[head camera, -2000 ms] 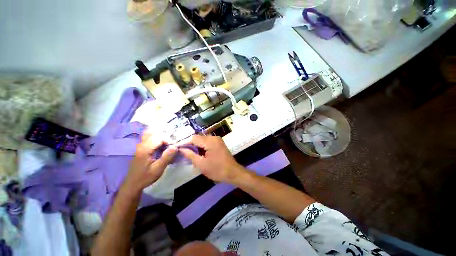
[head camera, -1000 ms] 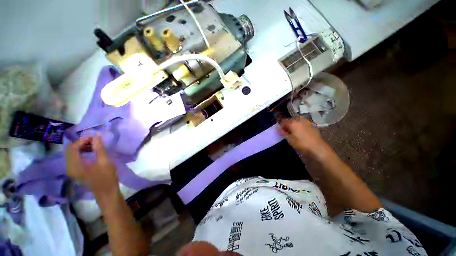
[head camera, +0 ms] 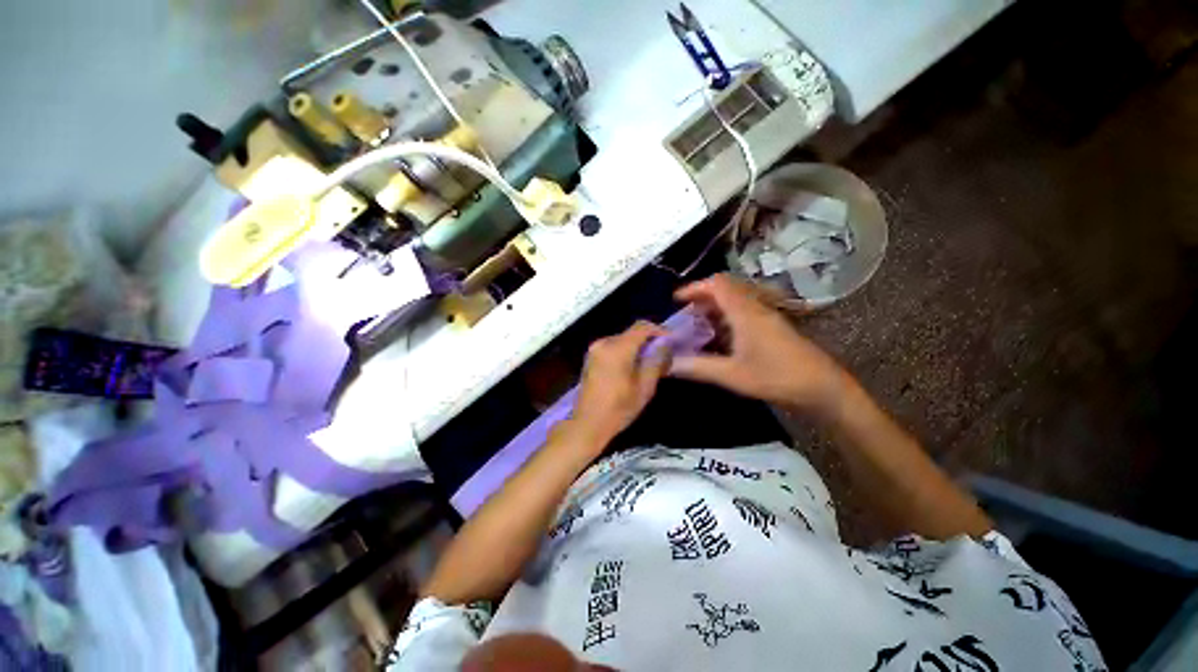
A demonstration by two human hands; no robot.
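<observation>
A purple fabric band [head camera: 506, 475] lies across my dark-trousered lap, its upper end lifted in both hands. My left hand [head camera: 623, 381] holds the band from the left, near that end. My right hand [head camera: 744, 344] grips the end at the right, beside the scrap bin. The two hands are close together, and their fingers partly hide the band's end. The overlock machine [head camera: 460, 145] stands on the white table, with its needle area away from my hands.
Purple bands [head camera: 243, 394] lie piled left of the machine. A dark phone [head camera: 92, 365] lies at the far left. Blue-handled thread snips [head camera: 700, 50] are at the table's back right. A round bin [head camera: 863, 236] with white scraps is below the table's right edge.
My left hand has moved from the purple pile to the lap band and taken hold of it. My right hand has lifted the band's end and moved slightly left.
</observation>
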